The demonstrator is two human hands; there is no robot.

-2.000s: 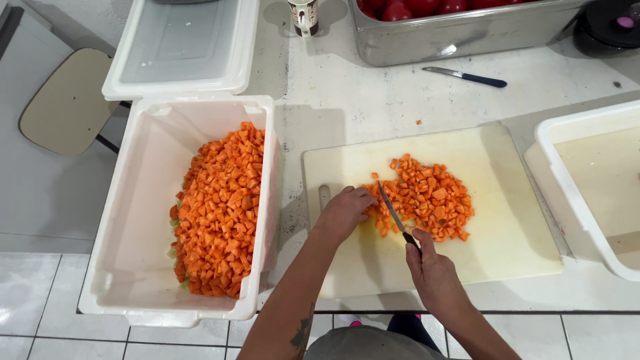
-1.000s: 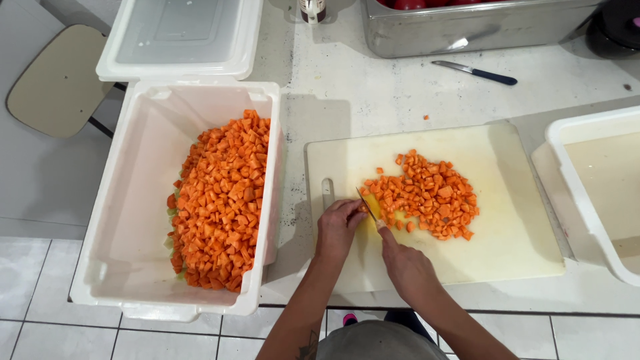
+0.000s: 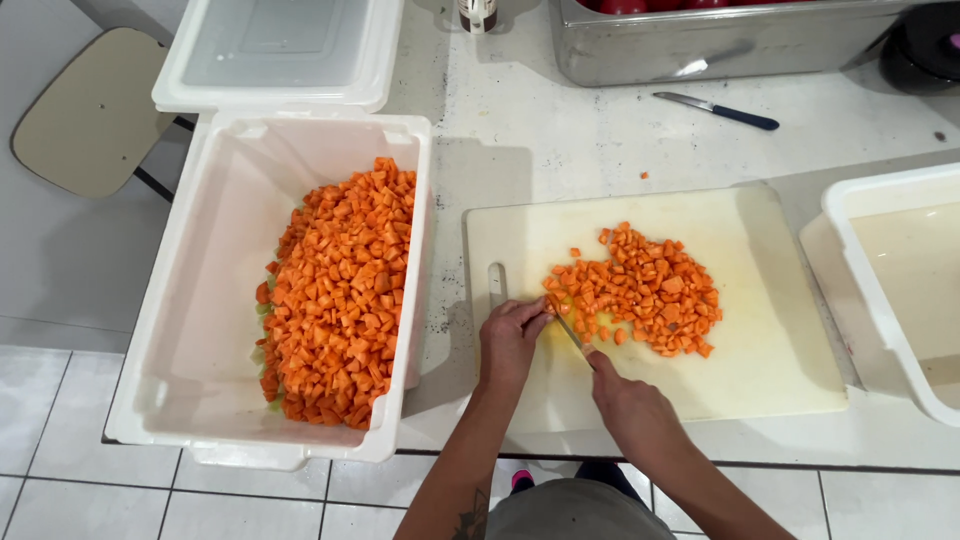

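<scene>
On the white plastic cutting board lies a pile of diced carrot. My left hand pinches a small piece of carrot at the left end of the pile, left of the board's middle. My right hand grips a kitchen knife, its blade slanting up and left so that the tip is at the carrot by my left fingertips. The knife's handle is mostly hidden in my hand. Left of the board, a white plastic tub holds a large heap of diced carrot with some pale green pieces under it.
A paring knife lies behind the board, below a steel pan of red round produce. A translucent lid sits behind the tub. At right stand a white tub and a black object. A cup is at the back.
Two seconds ago the knife blade lay at the pile, pointing up beside my left fingers; now it slants further left and lower. Both hands have shifted slightly left and down on the board.
</scene>
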